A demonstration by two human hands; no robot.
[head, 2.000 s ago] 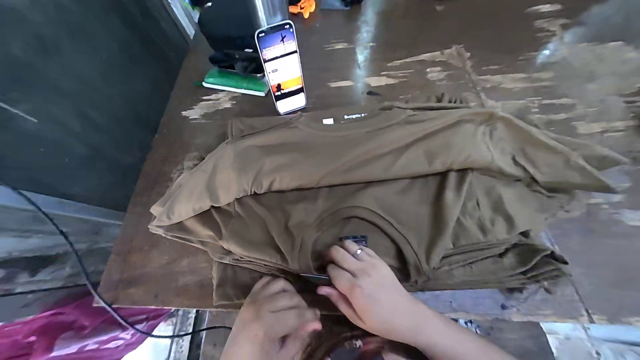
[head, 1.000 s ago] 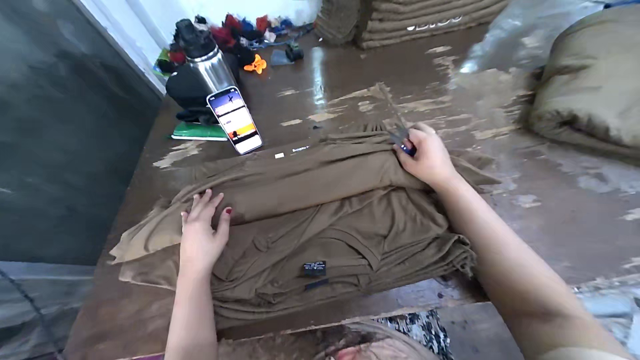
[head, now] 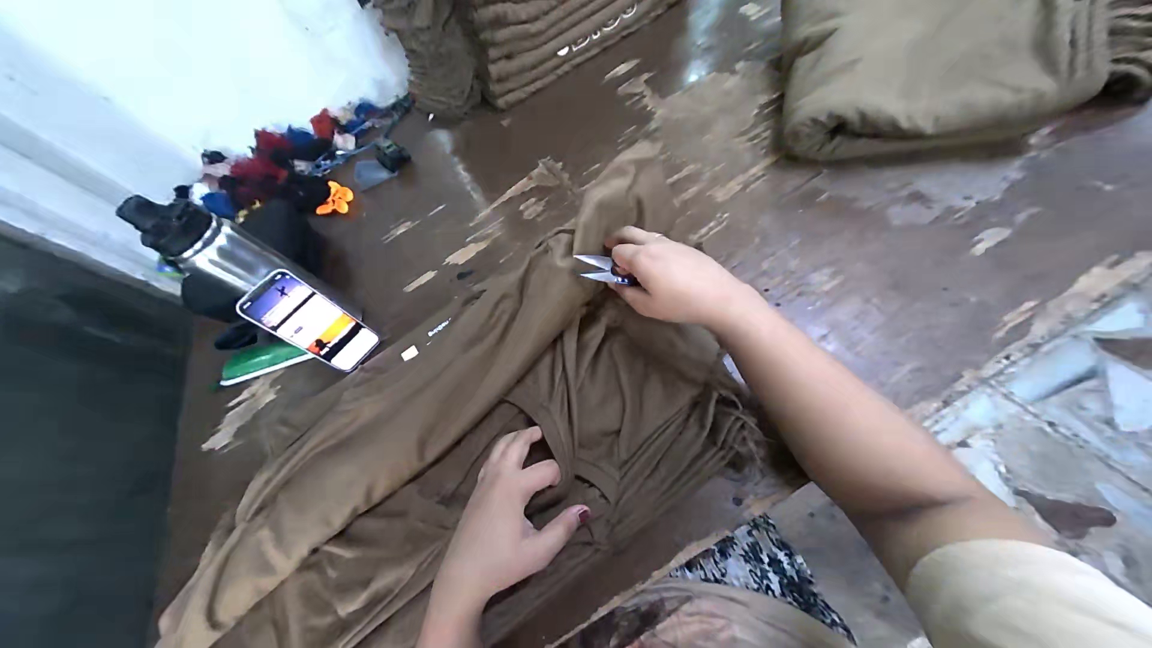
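Brown knit shirts lie in a loose pile on the worn wooden table. My right hand holds small thread snips, blades apart and pointing left, over the far end of the pile, beside a sleeve. Whether its fingers also grip cloth cannot be told. My left hand is over the neck opening of a shirt nearer to me, fingers curved and apart, holding nothing.
A lit phone leans on a steel bottle at left, above a green-edged item. Colourful scraps lie by the wall. Stacked brown garments and a thick folded bundle stand at the back.
Both hands were together at the near edge of the pile two seconds ago, then moved apart. My left hand has since shifted from the upper shirt to the neck opening. The view has turned strongly.
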